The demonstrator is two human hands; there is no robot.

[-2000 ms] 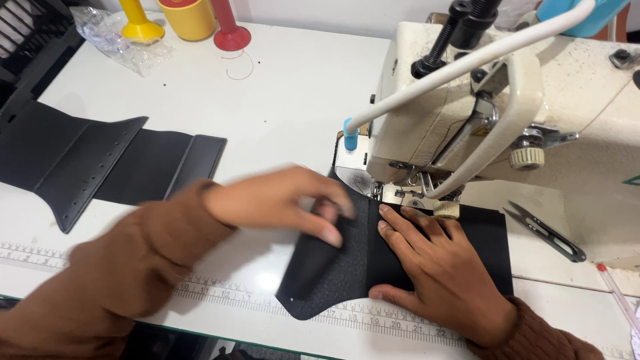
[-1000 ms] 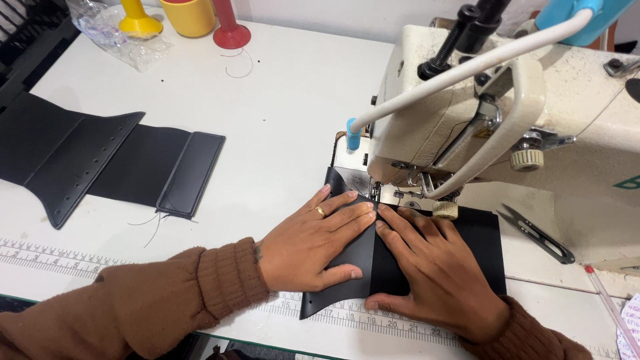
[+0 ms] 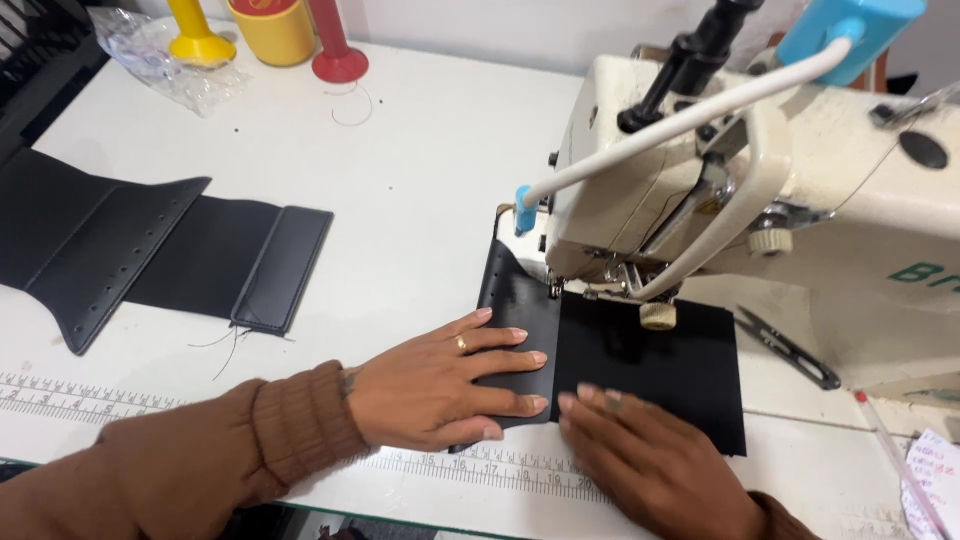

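My left hand (image 3: 457,379) lies spread on a smooth black leather-like panel (image 3: 517,300) with small holes along its left edge. That panel meets a matte black panel (image 3: 660,367) along a seam line running up to the presser foot (image 3: 556,286) of a white sewing machine (image 3: 750,172). My right hand (image 3: 645,457), slightly blurred, rests at the near edge of the matte panel, fingers stretched out and gripping nothing. Another stitched black piece (image 3: 180,247) with a row of holes lies at the left, with loose threads at its lower corner.
Thread snips (image 3: 787,349) and a pen (image 3: 900,457) beside written paper (image 3: 934,487) lie on the right. A printed ruler scale (image 3: 510,472) runs along the near table edge. At the back left stand a yellow spool (image 3: 201,45), a yellow container (image 3: 274,34) and a red spool (image 3: 340,60), near a plastic bag (image 3: 165,67).
My left hand swept over the panel, settled near the seam, then moved back from the presser foot. My right hand has drawn back toward the near edge of the matte panel.
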